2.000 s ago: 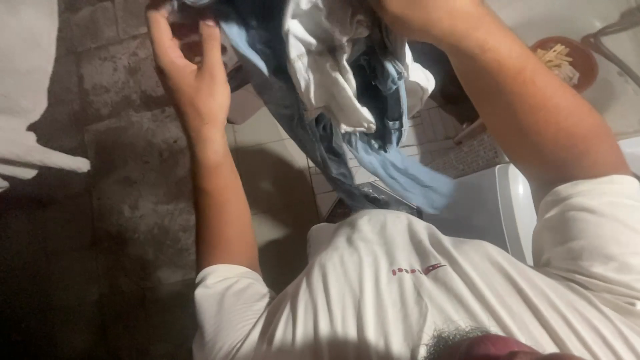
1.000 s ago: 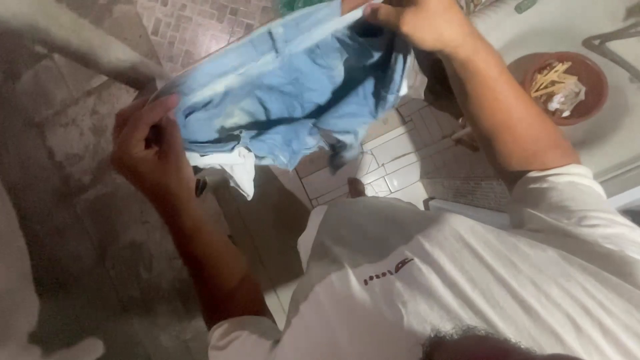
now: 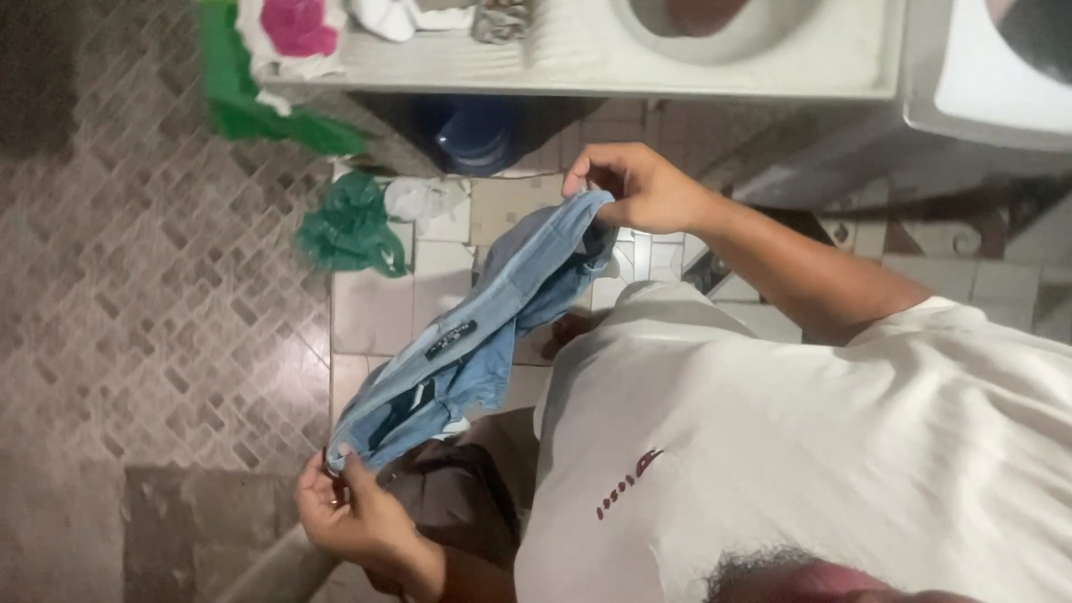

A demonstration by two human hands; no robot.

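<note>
Light-blue denim shorts or a similar denim garment (image 3: 502, 289) hang by the waistband, stretched diagonally between my two hands. Its waistband bears a dark label. My left hand (image 3: 356, 507), at lower left, pinches one end of the waistband between thumb and fingers. At the upper right end, my right hand (image 3: 641, 188) grips the waistband, its thumb tucked at the inner edge. Dark lining and another label show inside the garment. A small bit of white cloth (image 3: 455, 427) shows below its lower edge. The garment's far side is hidden.
A pale laundry sink (image 3: 712, 79) spans the top, with white cloths (image 3: 385, 18) and a pink cloth (image 3: 299, 25) on its ridged part. Under it stands a blue container (image 3: 477, 138). A green plastic bag (image 3: 352, 226) lies on floor tiles. A white appliance (image 3: 997, 92) stands at upper right.
The denim, bunched with white cloth two seconds ago, is now pulled out lengthwise by its waistband. Both hands keep hold of fabric. The view has shifted a lot, showing more of the floor and sink.
</note>
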